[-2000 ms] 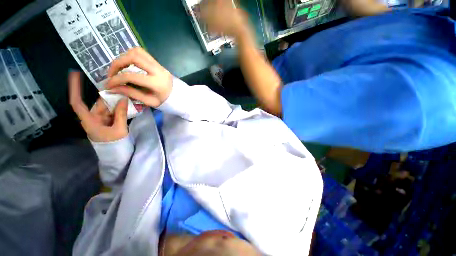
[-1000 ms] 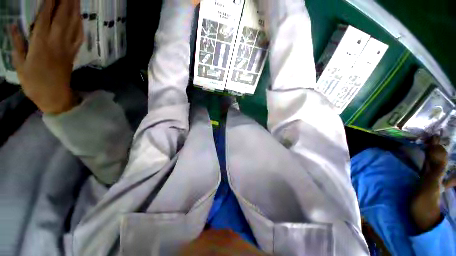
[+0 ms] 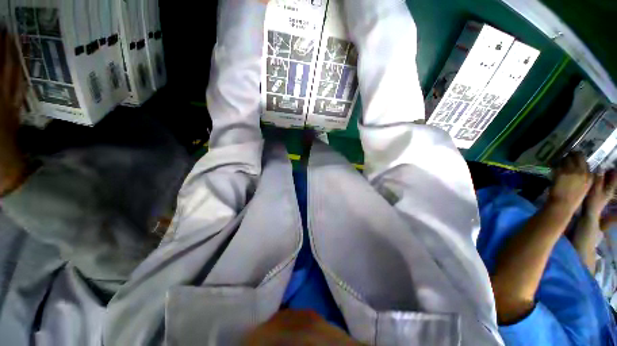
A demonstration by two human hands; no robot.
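Two long white retail boxes (image 3: 308, 74) with grey photos and blue-violet blocks lie side by side in front of me, between my sleeves. Their near ends show at the bench's front edge. Their far ends run out of the picture at the top. Both my arms reach forward along the boxes. My left hand is beyond the top edge, with at most a sliver of skin beside the box. My right hand is out of the picture. What my hands touch cannot be seen.
Two more white boxes (image 3: 482, 84) lie right on the green bench (image 3: 446, 27). White boxes (image 3: 74, 61) stand in a row at left. A coworker in grey is at left. Hands (image 3: 575, 179) of a person in blue are at right beside a device. A metal edge (image 3: 534, 20) curves top right.
My arms and the boxes between them have hardly moved since a second ago. The left coworker's hand has moved to the left rim. Two seconds ago my hands were together in view, holding something white.
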